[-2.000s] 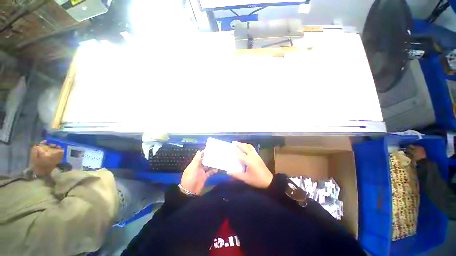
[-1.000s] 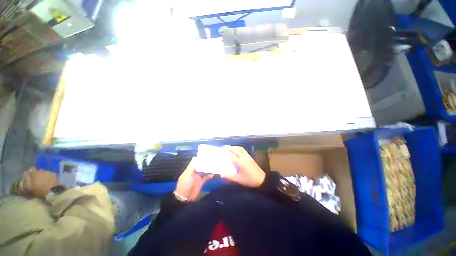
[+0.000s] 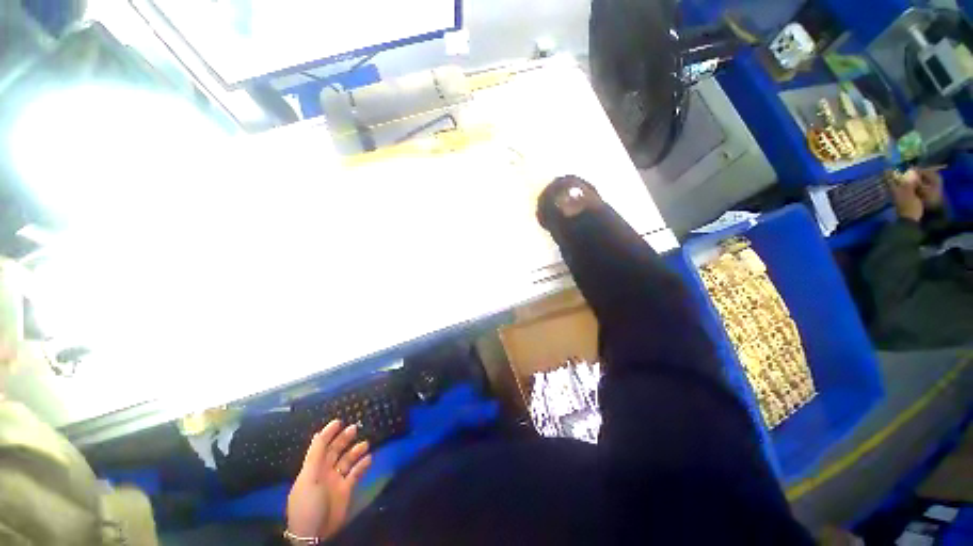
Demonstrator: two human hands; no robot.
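My left hand [image 3: 327, 482] is low in front of me, beside the keyboard, palm up with its fingers apart and empty. My right arm [image 3: 629, 288] reaches forward over the white bench top [image 3: 427, 229]. Its dark cuff shows, but the right hand beyond it is lost in the glare, so its grip cannot be told. The white stack held earlier cannot be made out. White pieces with dark marks [image 3: 568, 401] lie in the open cardboard carton [image 3: 533, 343] below the bench edge, partly hidden by my right sleeve.
A black keyboard [image 3: 309, 432] is under the bench edge. A blue tote [image 3: 838, 336] with tan-yellow parts [image 3: 760, 331] stands right of the carton. A black fan [image 3: 638, 80] is at the bench's right end. Another person's hands [image 3: 918, 190] are far right; a beige sleeve [image 3: 43, 469] is at left.
My hands have parted. The left is now open without the white stack, and the right arm has stretched forward over the bench. The view has turned towards the right.
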